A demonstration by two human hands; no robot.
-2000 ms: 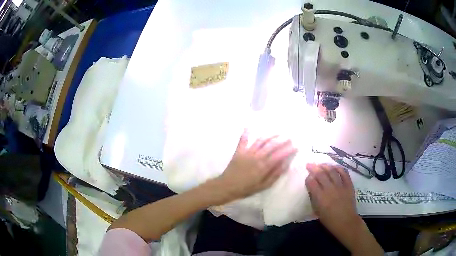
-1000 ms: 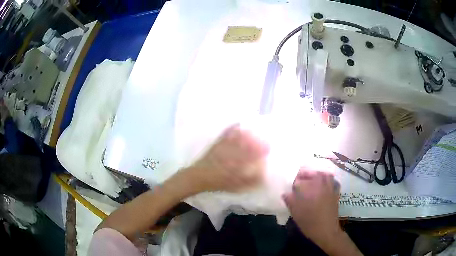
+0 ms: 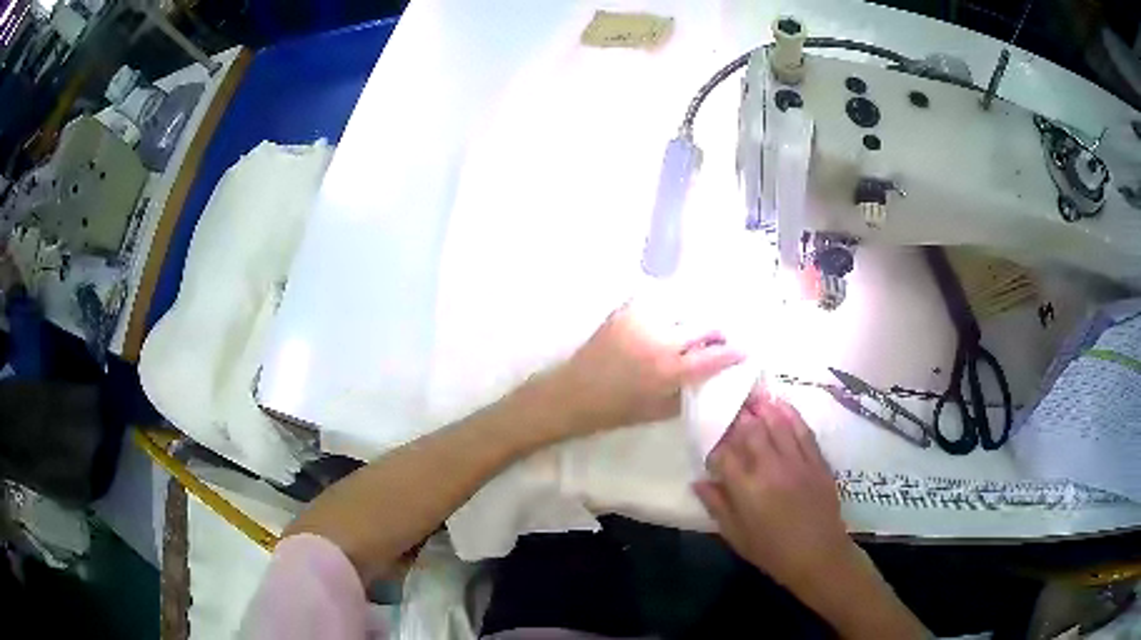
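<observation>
White fabric lies on the table left of the needle, glaring under the lamp, and hangs over the front edge. My left hand grips the fabric near its front part, thumb and fingers together. My right hand holds a raised fold of the same fabric just right of it. The sewing machine head stands behind my hands; its needle area is washed out by glare. A tan ticket lies on the fabric at the back.
Silver snips and black shears lie right of my right hand. A printed paper sheet is at far right. The lamp hangs left of the needle. A white cloth pile rests on a blue tray at left.
The ticket and fabric have moved toward the back of the table. My hands have come together on the fabric, lifting a fold between them, where they earlier lay flatter on it.
</observation>
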